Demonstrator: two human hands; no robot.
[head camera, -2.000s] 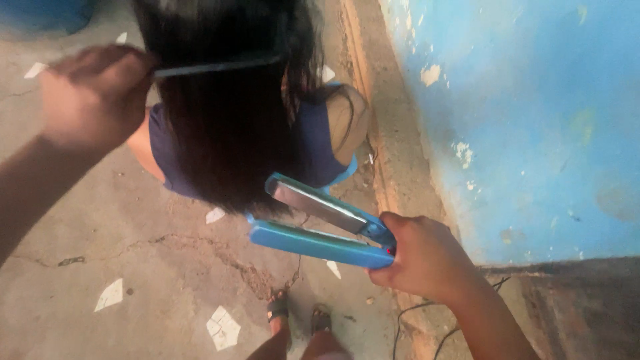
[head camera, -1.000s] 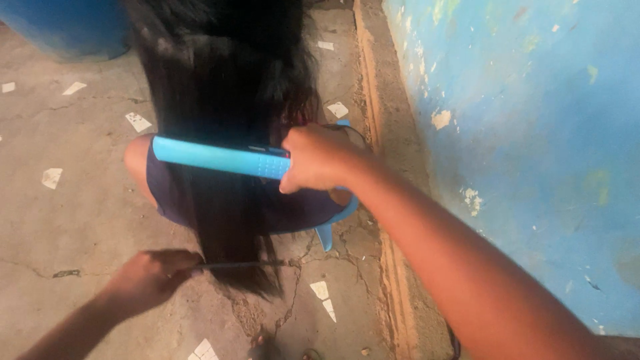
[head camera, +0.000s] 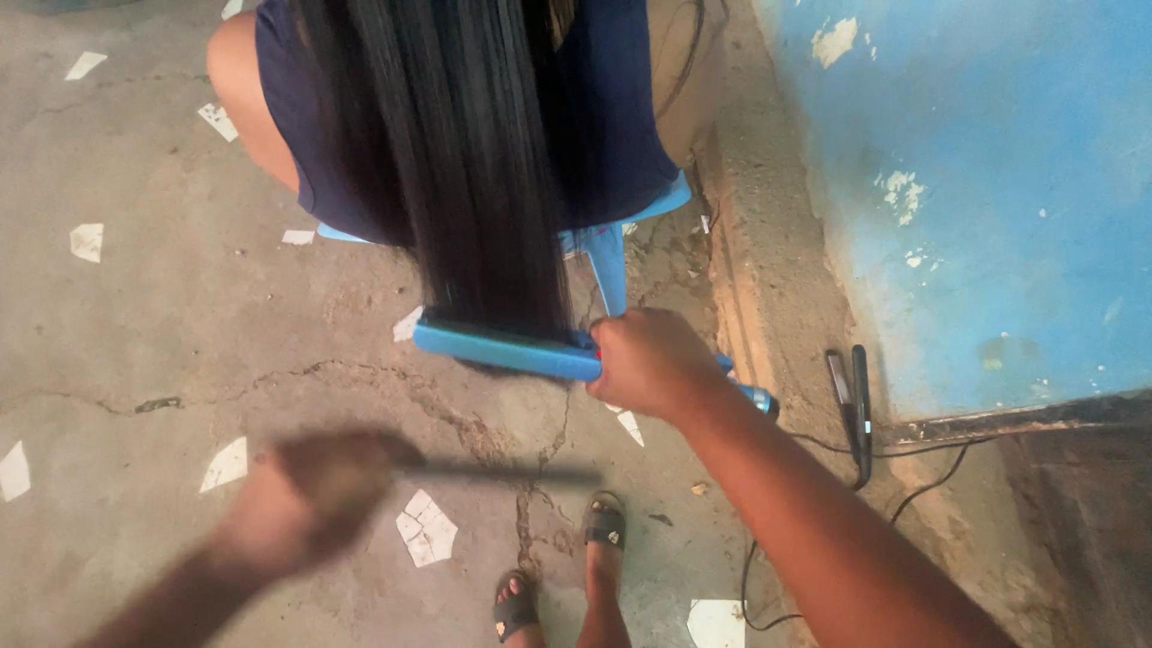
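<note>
A blue flat iron (head camera: 508, 351) is in my right hand (head camera: 657, 364), its plates clamped across the lower end of a seated person's long, straight black hair (head camera: 477, 180). The hair hangs down over the back of a dark blue top (head camera: 598, 135). Lower and to the left, my left hand (head camera: 328, 495) is blurred and holds a thin dark comb (head camera: 504, 474), which points right, below the iron and apart from the hair.
The person sits on a blue plastic stool (head camera: 607, 261). A second, black flat iron (head camera: 855, 409) lies by the blue wall (head camera: 999, 225), with a power cord (head camera: 918, 490) beside it. My sandalled feet (head camera: 605, 522) stand on the cracked floor with inlaid tile pieces (head camera: 426, 529).
Two seconds ago the blue iron stood open off the hair and the comb was high in it. The iron then closed on the hair and has slid down towards the ends. The comb is now off the hair.
</note>
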